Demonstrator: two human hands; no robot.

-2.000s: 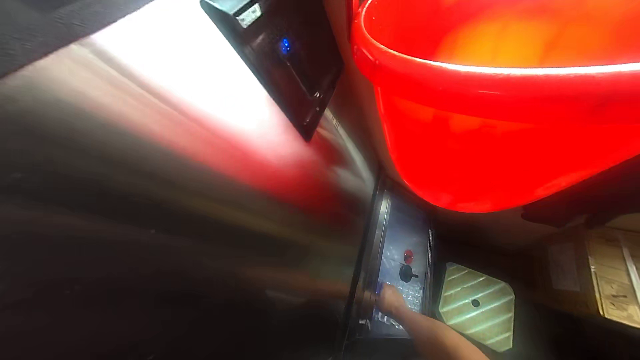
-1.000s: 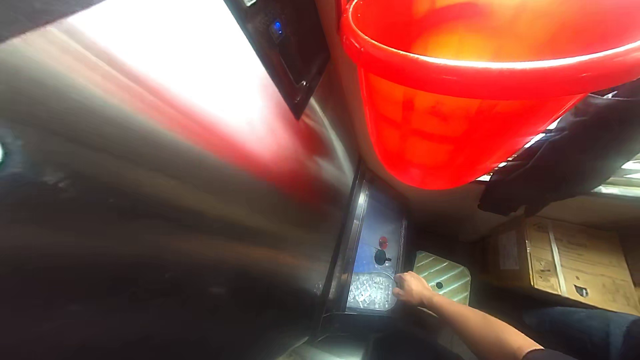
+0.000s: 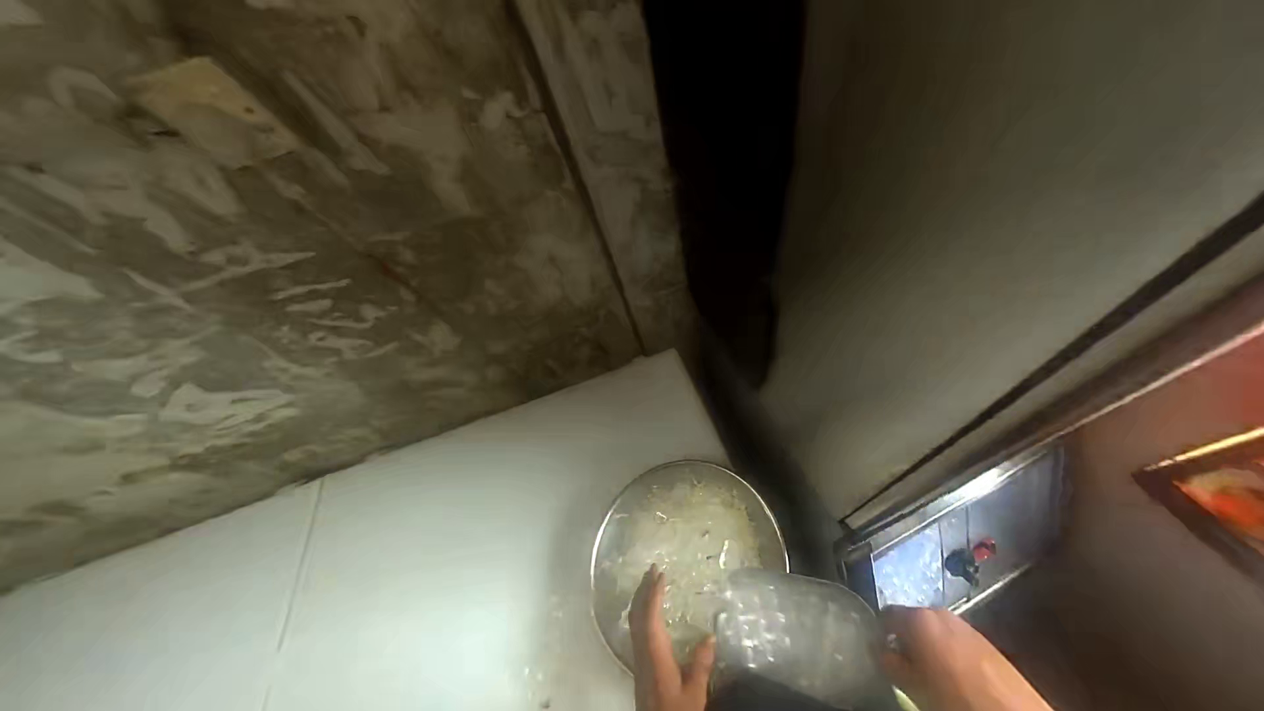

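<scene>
A round metal bowl (image 3: 609,553) holding pale, wet-looking, translucent contents (image 3: 691,523) stands on a white tiled surface. Over its near left part is my left hand (image 3: 664,647), fingers apart; whether it touches the contents I cannot tell. At the lower right, my right hand (image 3: 938,652) grips the edge of a clear, rounded container or scoop (image 3: 795,632). That piece tilts beside the bowl and overlaps its lower right rim. Its inside shows small bright shapes that could be ice, though this is blurred.
An open ice bin (image 3: 908,573) with a black and a red object lies past my right hand. A stained wall (image 3: 346,247) rises behind the white tiled surface (image 3: 425,563). A large pale panel (image 3: 968,197) stands at the right, beside a dark gap (image 3: 731,148).
The view has swung greatly, bringing the bowl and tiled surface into view. My left hand now shows, and the clear piece is in my right hand. Earlier, one hand was at the bin.
</scene>
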